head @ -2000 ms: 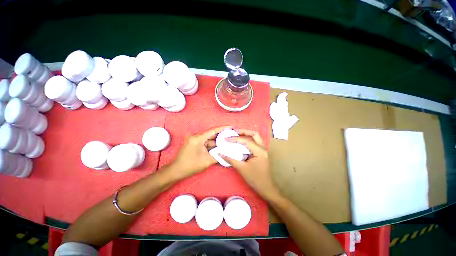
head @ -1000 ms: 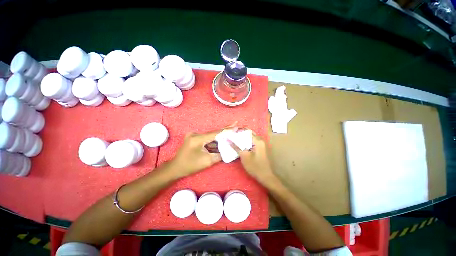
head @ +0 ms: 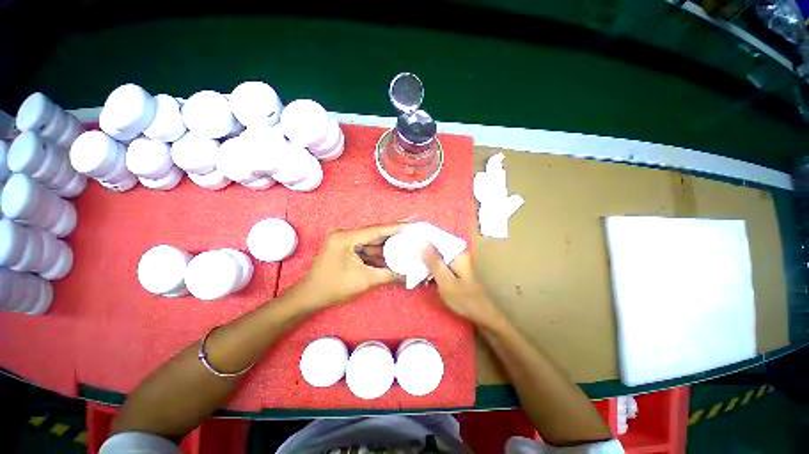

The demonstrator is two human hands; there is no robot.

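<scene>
My left hand point(head: 348, 264) holds a white round part point(head: 402, 252) above the red mat point(head: 355, 208), its fingers around the left side. My right hand point(head: 454, 282) presses a white wiping cloth point(head: 443, 244) on the part with thumb and fingers. Part and cloth are both bright white, so the border between them is hard to see. The cloth has pointed corners at the right and below. My right fingertips are partly hidden by the cloth.
Three white parts point(head: 371, 369) stand at the near edge. More lie mid-mat point(head: 211, 274), along the back point(head: 209, 113) and in leaning columns at far left point(head: 35, 197). A clear bottle point(head: 409, 160) has its lid up. Crumpled wipes point(head: 495, 199) and a white foam sheet point(head: 681, 297) lie on cardboard point(head: 550, 266).
My right hand has shifted the cloth over the part, and its corners now spread to the right and below. The view has shifted slightly. The loose parts and the bottle have stayed in place.
</scene>
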